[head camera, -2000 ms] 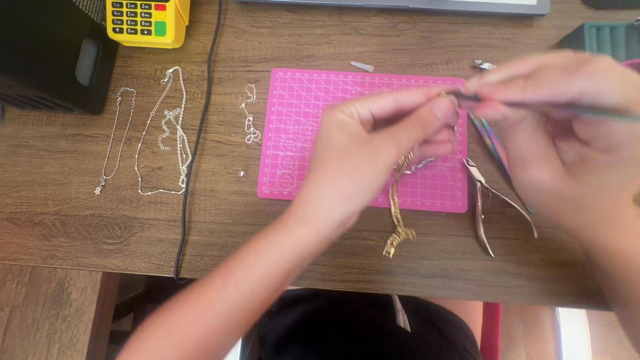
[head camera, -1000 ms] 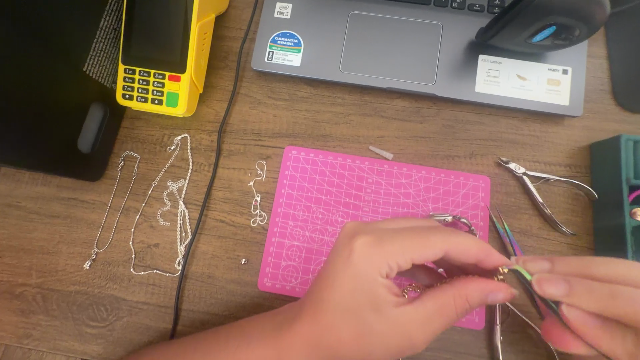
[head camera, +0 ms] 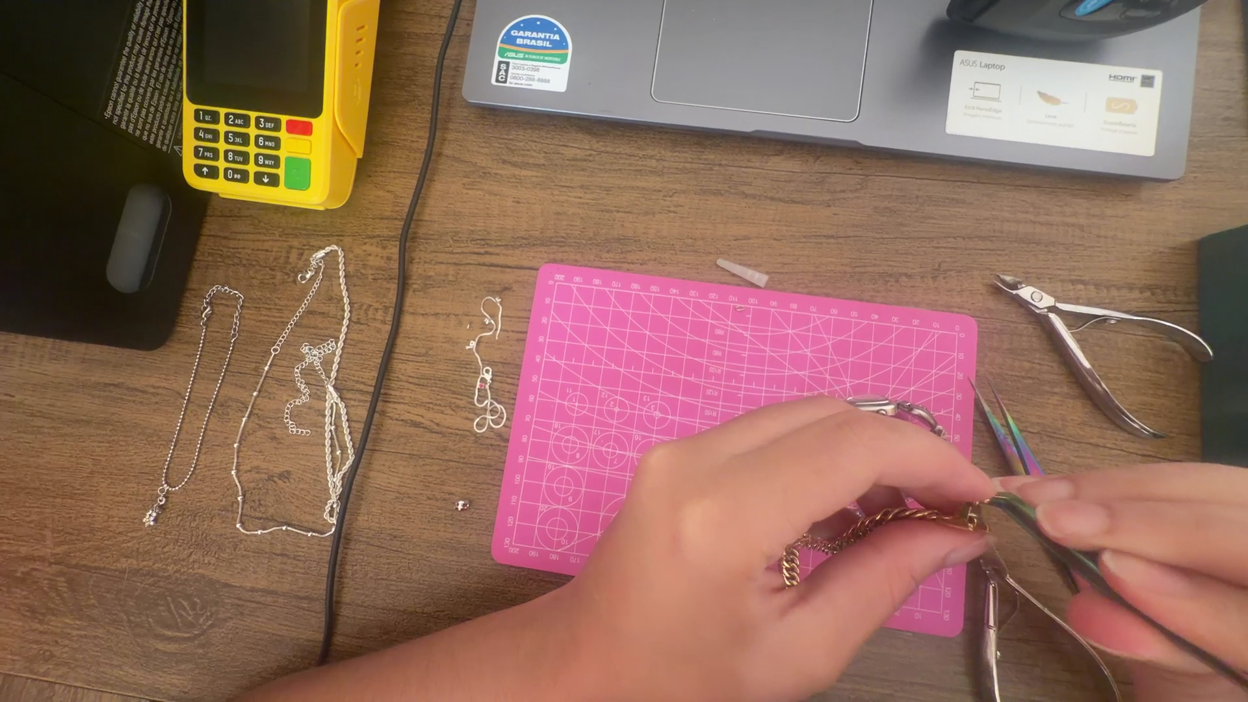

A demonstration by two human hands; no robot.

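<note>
Between the thumb and forefinger of my left hand [head camera: 780,526] is the end of a gold-coloured chain [head camera: 858,526], which hangs back under the palm. My right hand [head camera: 1150,556] grips dark iridescent tweezers [head camera: 1092,565], their tips touching the chain's end at my left fingertips. Both hands are over the right edge of a pink cutting mat [head camera: 624,331]. A silver-coloured bracelet or watch part [head camera: 892,408] shows behind my left fingers. Another pair of iridescent tweezers [head camera: 1009,434] and metal nippers [head camera: 993,624] lie partly hidden by my right hand.
More nippers [head camera: 1072,341] lie at the right. A laptop [head camera: 760,78] is at the back, a yellow card terminal [head camera: 263,107] back left. A black cable [head camera: 405,263] crosses the wooden table. Silver-coloured necklaces [head camera: 200,390] and a fine chain [head camera: 483,375] lie left of the mat.
The view has shifted considerably. The gold-coloured chain, which hung below my left hand two seconds ago, is now mostly gathered under it. Both hands have moved lower over the mat's right side.
</note>
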